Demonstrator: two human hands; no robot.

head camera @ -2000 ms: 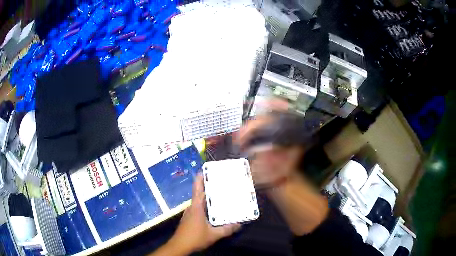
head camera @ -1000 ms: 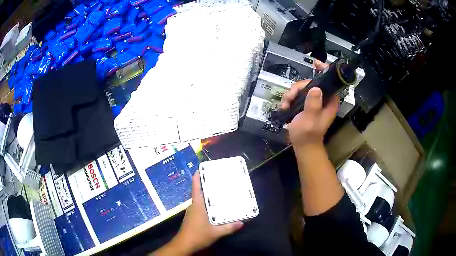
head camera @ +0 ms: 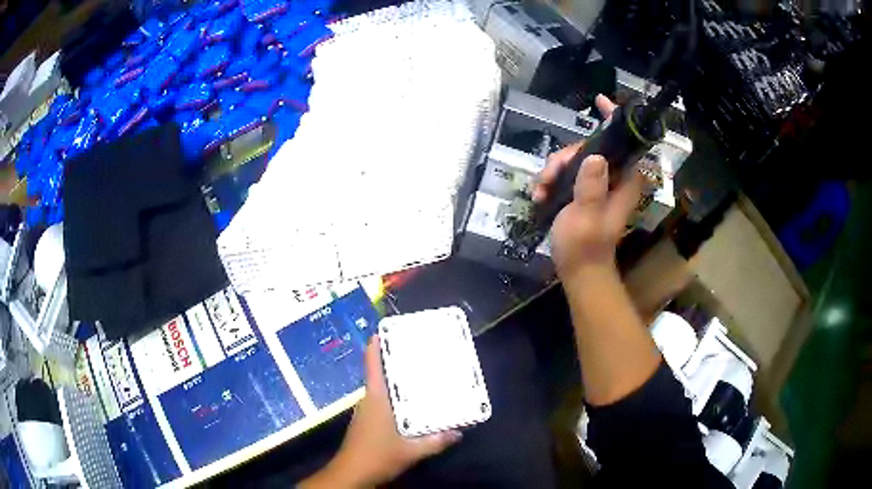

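A white rounded back cover (head camera: pixel 435 371) faces up at the bench's front edge, with small holes near its corners. My left hand (head camera: pixel 382 435) holds it from below and the left side. My right hand (head camera: pixel 593 205) is wrapped around a thick black electric screwdriver (head camera: pixel 612 143) with a yellowish ring. The screwdriver's lower end is at the front of a grey-silver screw feeder (head camera: pixel 492 224); whether the tip touches a screw cannot be told. The housing under the cover is mostly hidden.
Stacked white covers (head camera: pixel 382 143) stand left of the feeder. Black foam sheets (head camera: pixel 139 229) and heaped blue battery packs (head camera: pixel 172 72) lie further left. A brown cardboard box (head camera: pixel 751 267) is at right, near white-and-black units (head camera: pixel 712 382). A second feeder (head camera: pixel 669 158) stands behind the screwdriver.
My right hand, blurred near the cover two seconds ago, is now at the feeder with the screwdriver. Over the last second it has shifted slightly left. My left hand still holds the cover.
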